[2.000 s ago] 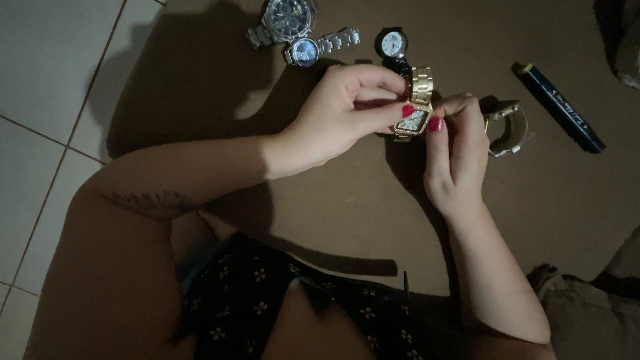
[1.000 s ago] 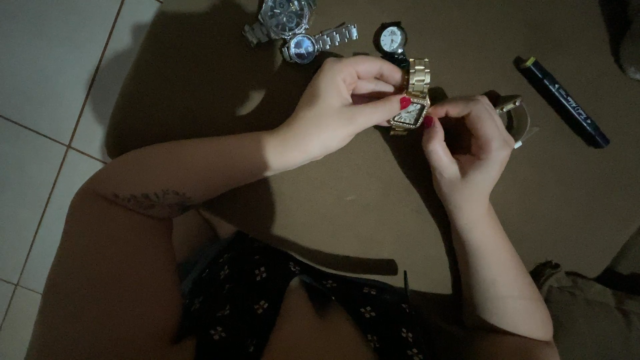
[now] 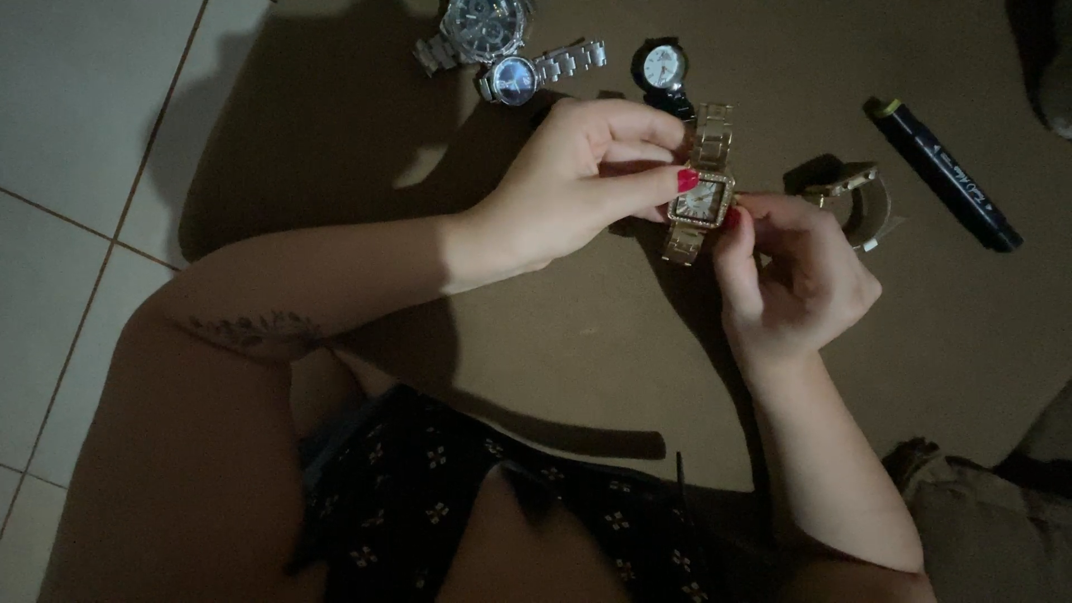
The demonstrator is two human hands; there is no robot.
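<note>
A gold-coloured wristwatch with a rectangular face (image 3: 700, 201) is held between both hands. My left hand (image 3: 599, 172) grips it from the left, thumb on the upper edge of its case. My right hand (image 3: 787, 260) pinches at the right side of the case, at the crown, with thumb and forefinger. Above lies a dark watch with a white dial (image 3: 663, 67). To the upper left are a small silver watch with a blue dial (image 3: 513, 79) and a large silver chronograph watch (image 3: 486, 27). Another gold-coloured watch (image 3: 867, 201) rests just behind my right hand.
A black marker pen (image 3: 950, 176) lies at the right on the brown fabric surface (image 3: 578, 335). Pale floor tiles (image 3: 67, 126) show at the far left. Bunched grey-brown cloth (image 3: 988, 519) is at the lower right.
The fingers of my right hand have shifted slightly at the case's right side. My left hand keeps its hold on the watch.
</note>
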